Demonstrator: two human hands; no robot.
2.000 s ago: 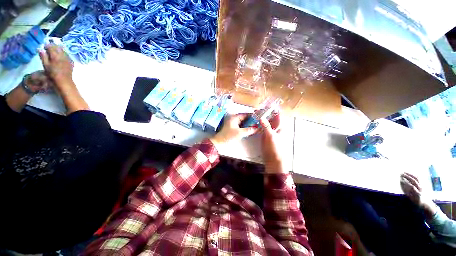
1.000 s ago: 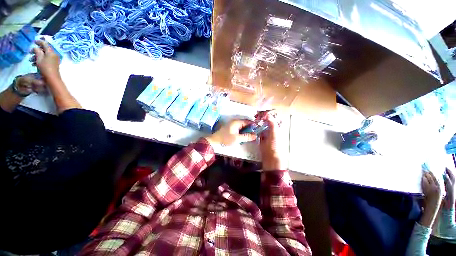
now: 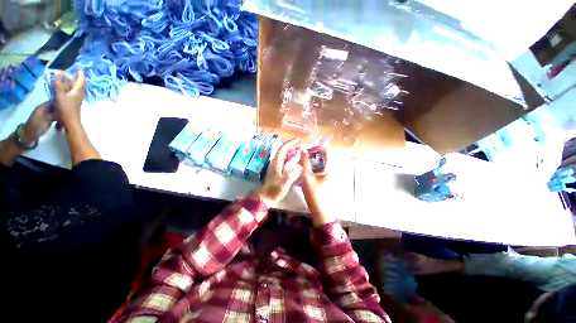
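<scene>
My right hand [image 3: 313, 176] holds a small dark, rounded cable bundle [image 3: 317, 160] at its fingers, above the table in front of the carton. My left hand [image 3: 276, 179] is close beside it, fingers bent. Something pale and shiny shows at its fingertips, too blurred to name. Several light-blue packs [image 3: 222, 151] with orange dots stand in a row just left of my left hand. Clear plastic boxes [image 3: 335, 82] lie loose in the open cardboard carton [image 3: 379, 137].
A black smartphone [image 3: 165, 145] lies left of the row. A blue cord pile [image 3: 170, 44] is at the upper left. A teal-blue bundle clump [image 3: 434, 184] stands on the white table [image 3: 379, 205] to the right. A person's hands [image 3: 66, 101] are at far left; another person's sleeve [image 3: 524, 268] is at lower right.
My hands have shifted a little left; the dark bundle now shows at my right fingers. The view has shifted slightly. The right neighbour's hands have left the table edge, and an arm reaches leftward below it.
</scene>
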